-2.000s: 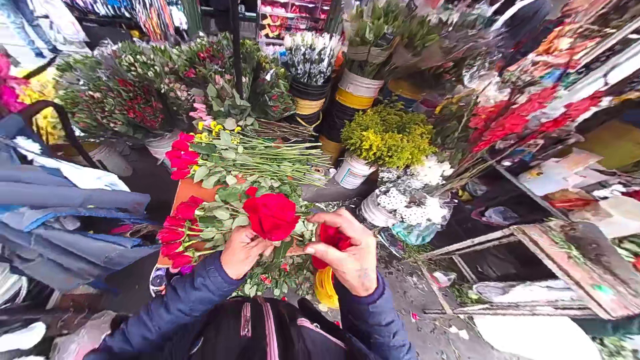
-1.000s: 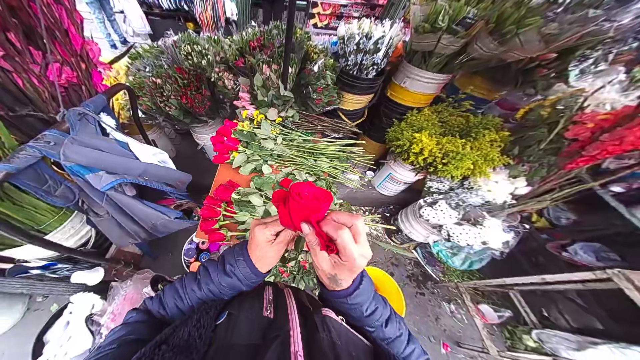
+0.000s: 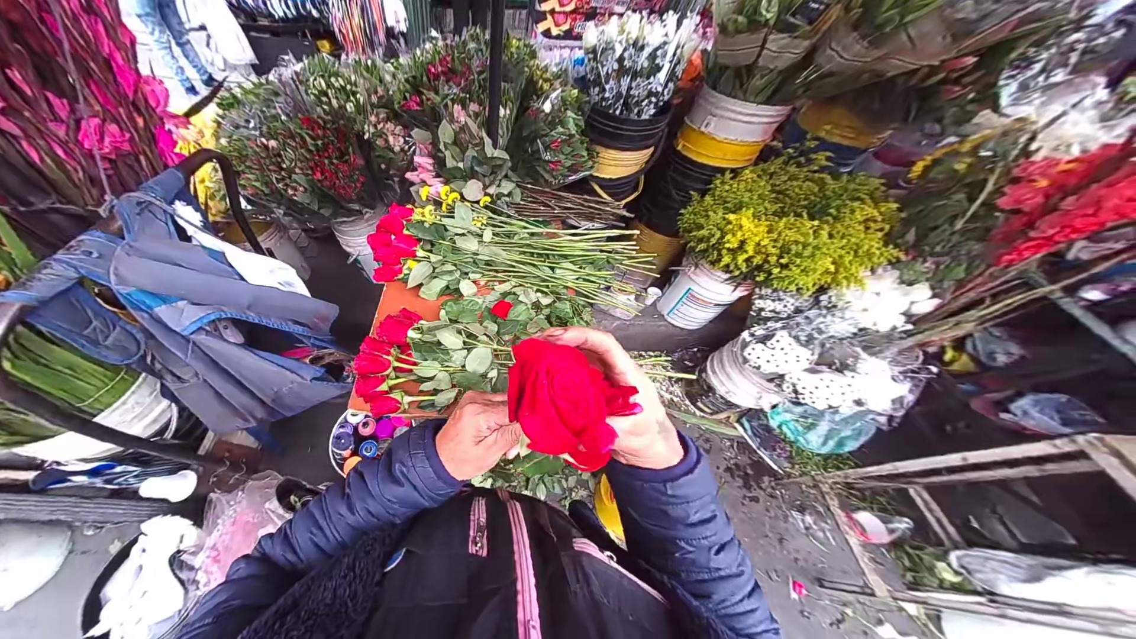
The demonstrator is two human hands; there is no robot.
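A large open red rose is held between my two hands, close in front of my body. My left hand pinches it at its lower left side, thumb and fingers together near its base. My right hand cups the bloom from behind and the right, with some petals against the palm. The flower hides most of those fingers and its own stem. Just beyond lie cut red roses with leafy stems on an orange tabletop, and a second bunch of red roses lies farther back, its green stems pointing right.
A round container of thread spools stands left of my left sleeve. Yellow flowers fill a white bucket beyond the table. White flowers in wrap stand at right, above a wooden frame. Blue-grey cloth hangs over a rail at left.
My right hand has moved from pinching at the rose's lower right to cupping its right and far side. The bloom looks looser, with petals spread to the right.
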